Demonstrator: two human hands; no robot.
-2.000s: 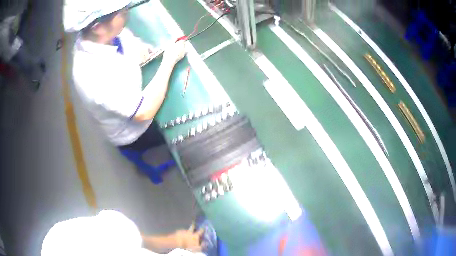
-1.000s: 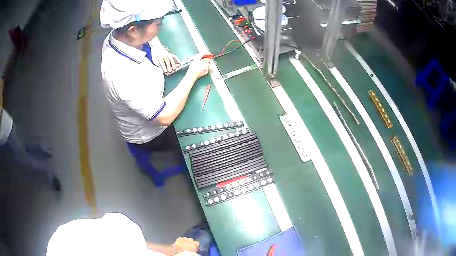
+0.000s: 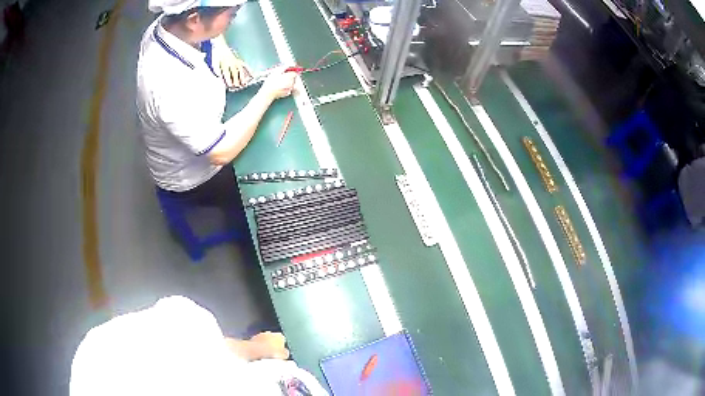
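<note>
A blue tray (image 3: 363, 363) lies at the bottom centre, cut off by the lower edge, with a red-orange finger-length item (image 3: 369, 366) in it. Black strips (image 3: 305, 224) lie side by side on the green bench beyond it, a red item (image 3: 313, 256) among them. Strips with silver round parts lie at the stack's near edge (image 3: 325, 272) and far edge (image 3: 294, 192). A bare hand, apparently my left hand (image 3: 267, 346), comes from an overexposed white sleeve beside the bench edge. Its fingers are unclear, and no held thing shows. My right hand is out of view.
A seated co-worker (image 3: 182, 108) at upper left works on a strip with a red-tipped tool. White rails (image 3: 464, 298) run along the green surface. A pale strip (image 3: 416, 209) and gold strips (image 3: 570, 234) lie further right. Metal posts (image 3: 400, 58) stand at the top.
The view has shifted, so bench things appear further left and more of the tray shows. The hand at lower left now shows higher and partly against the white clothing.
</note>
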